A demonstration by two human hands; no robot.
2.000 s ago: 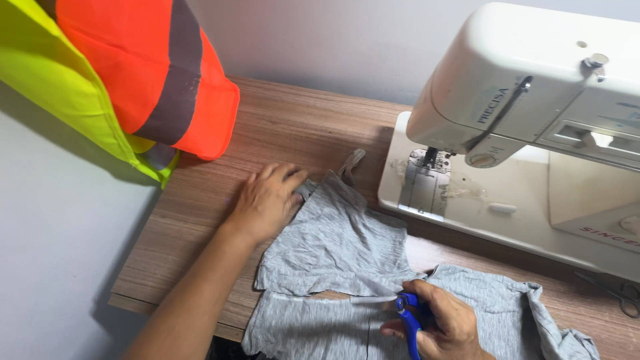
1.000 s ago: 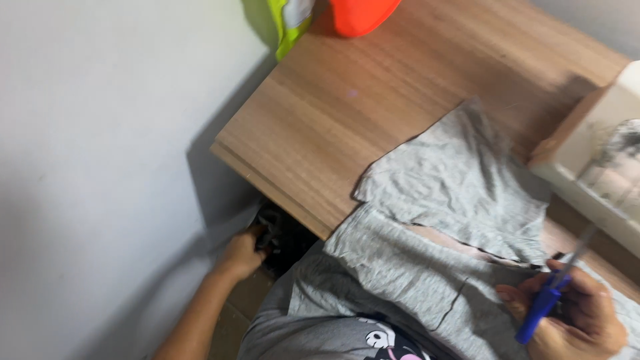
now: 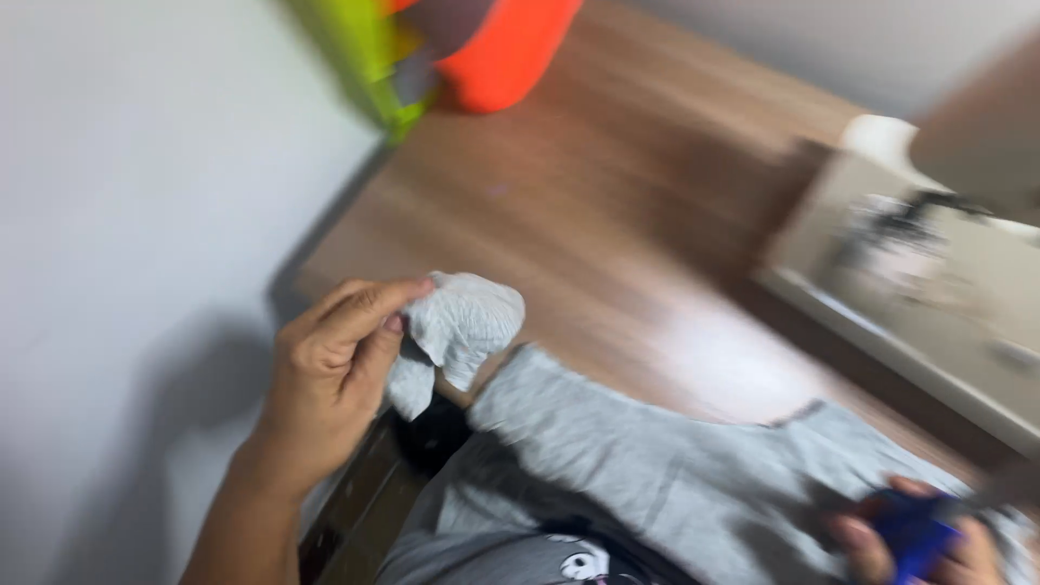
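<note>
My left hand point(image 3: 337, 366) pinches a piece of light grey knit fabric point(image 3: 467, 321) between thumb and fingers, above the left corner of the wooden table. At the lower right, blurred, my right hand point(image 3: 918, 528) is closed on a blue-handled tool point(image 3: 914, 528), whose blades are not clear here; an earlier frame shows it as scissors. A larger grey knit garment point(image 3: 650, 463) lies along the near table edge and under my right hand.
A white sewing machine point(image 3: 877, 333) stands at the right. An orange and yellow high-visibility garment point(image 3: 504, 57) hangs over the far left part of the wooden table point(image 3: 585, 219). A pale wall point(image 3: 146, 162) borders the left side.
My left hand has come up from beside the table edge and now holds grey fabric. The cut piece that lay above the garment is gone from the table. The view has turned.
</note>
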